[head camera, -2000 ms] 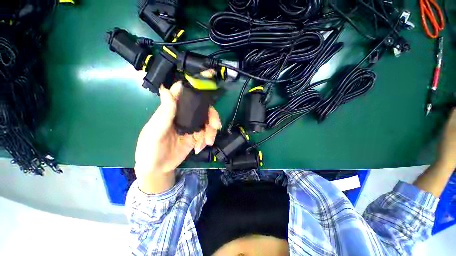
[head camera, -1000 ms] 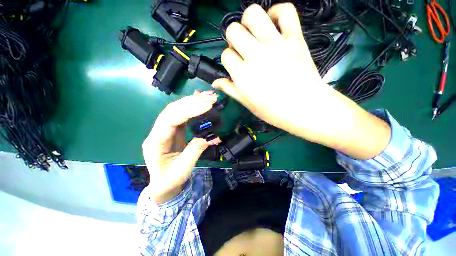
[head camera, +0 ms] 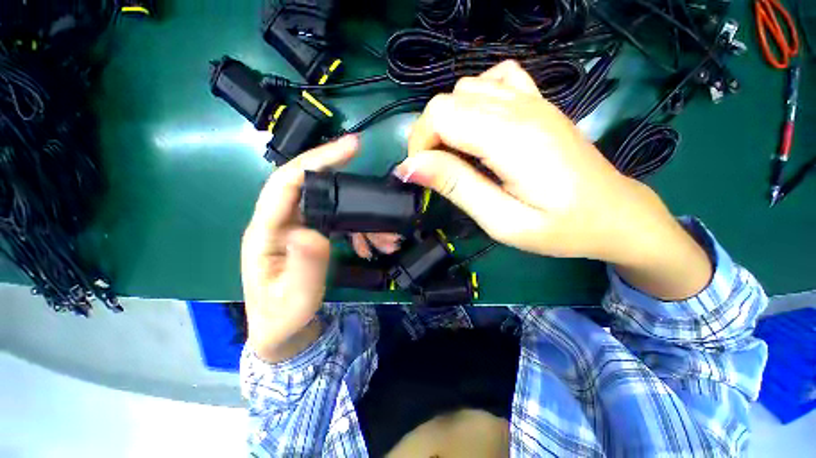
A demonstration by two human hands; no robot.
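Observation:
A chunky black connector housing [head camera: 371, 204] lies level between my hands, above the bench's front part. Its yellow ring [head camera: 425, 200] faces right. My left hand [head camera: 291, 237] is around its left end, with fingertips showing below it; this hand is partly blurred. My right hand [head camera: 510, 165] has thumb and fingers at the yellow-ringed end. Whether my right fingers hold the ring or something at the mouth is hidden. More black housings with yellow rings lie behind at the left [head camera: 243, 92] and near the front edge [head camera: 447, 289].
Coiled black cables [head camera: 483, 58] lie at the back. A dense black cable pile [head camera: 45, 161] is at the left. Orange-red loop handles [head camera: 775, 34] and a red and black pen [head camera: 786, 134] are at the right. Blue bins [head camera: 215, 335] show below the bench edge.
The housing in my left hand has turned from end-on to lying level, its ring to the right. My right hand has moved down and right, onto the ringed end.

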